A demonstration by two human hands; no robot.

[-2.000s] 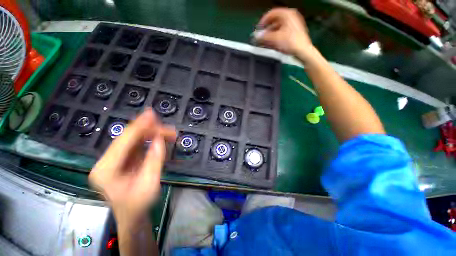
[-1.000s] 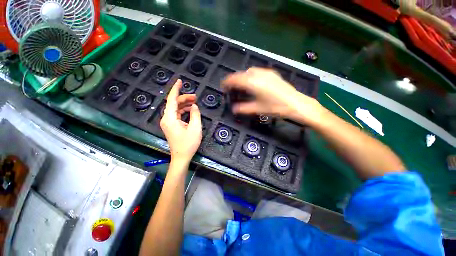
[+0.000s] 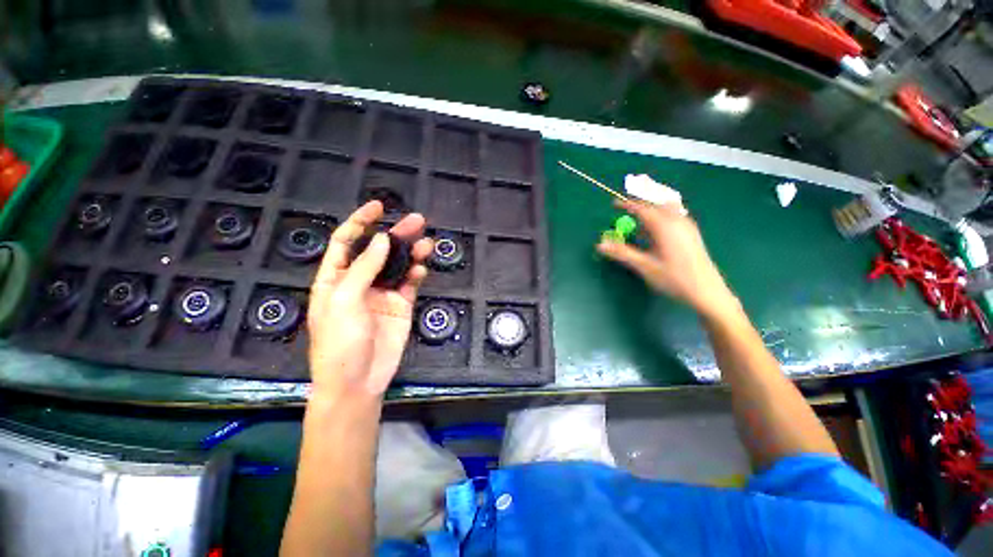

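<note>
My left hand point(image 3: 368, 294) is raised over the foam tray point(image 3: 510, 207), palm up, and holds a round black unit point(image 3: 394, 259) in its fingers. The tray is a large black slab with a grid of square pockets; the front two rows hold round black units with pale rings, such as one point(image 3: 439, 320) near the front right. My right hand point(image 3: 666, 252) is over the green bench right of the tray, with thumb and fingers apart around the bright green suction cup point(image 3: 621, 229). I cannot tell whether the fingers touch it.
A thin wooden stick point(image 3: 591, 180) and a crumpled white wipe point(image 3: 653, 189) lie beyond my right hand. A small dark round part point(image 3: 535, 94) is on the line surface. Red clamps point(image 3: 920, 264) are piled at right. The press machine point(image 3: 136, 506) is at lower left.
My right hand has moved from over the tray to the suction cup on the right. My left hand now holds a black unit. The camera view has turned, and the fans are out of view.
</note>
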